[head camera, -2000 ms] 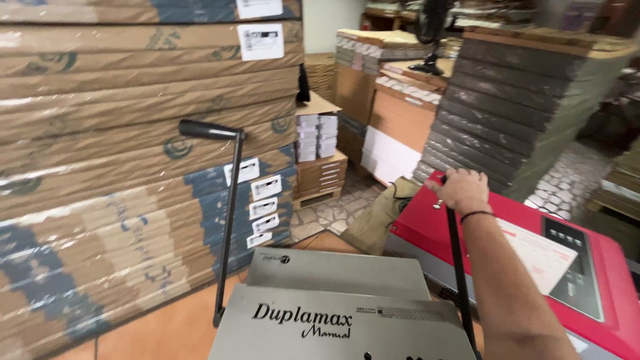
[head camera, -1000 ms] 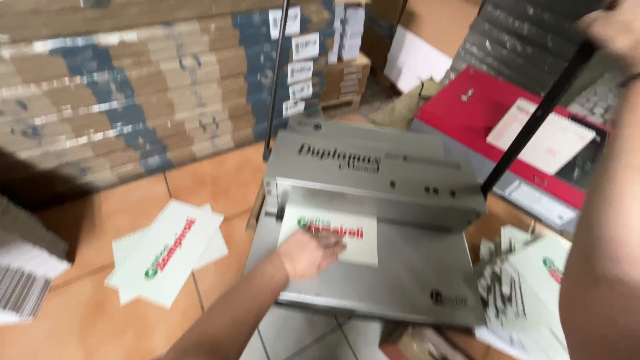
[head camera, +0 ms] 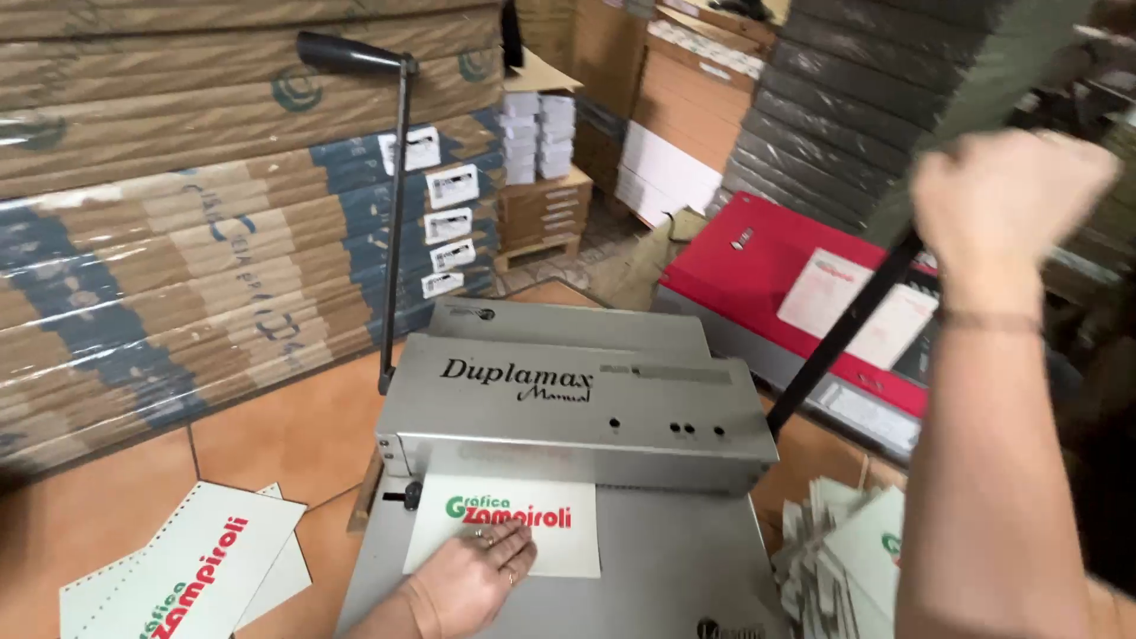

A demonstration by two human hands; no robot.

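Note:
A grey Duplamax manual punching machine (head camera: 577, 399) stands in the middle. A printed white card (head camera: 568, 541) lies on its bed, its far edge at the punch slot. My left hand (head camera: 470, 572) rests flat on the card, fingers together, gripping nothing. My right hand (head camera: 1007, 191), blurred, is closed around the upper end of the black right lever (head camera: 843, 333), which leans up and to the right. The left lever (head camera: 397, 213) stands upright with a black handle. Printed cards with punched holes along an edge (head camera: 191, 550) lie at the lower left. More cards (head camera: 852, 550) are piled at the lower right.
A red and grey machine (head camera: 754, 257) with a printed sheet (head camera: 852, 306) on top stands behind at the right. Plastic-wrapped stacks (head camera: 160, 293) line the left. Further back are stacked boxes (head camera: 541, 209) and a dark wrapped stack (head camera: 825, 106). The table is orange tile.
One second ago my left hand was on the card too. Two seconds ago no card showed on the bed and my right hand was lower, at the lever's top. The view has shifted.

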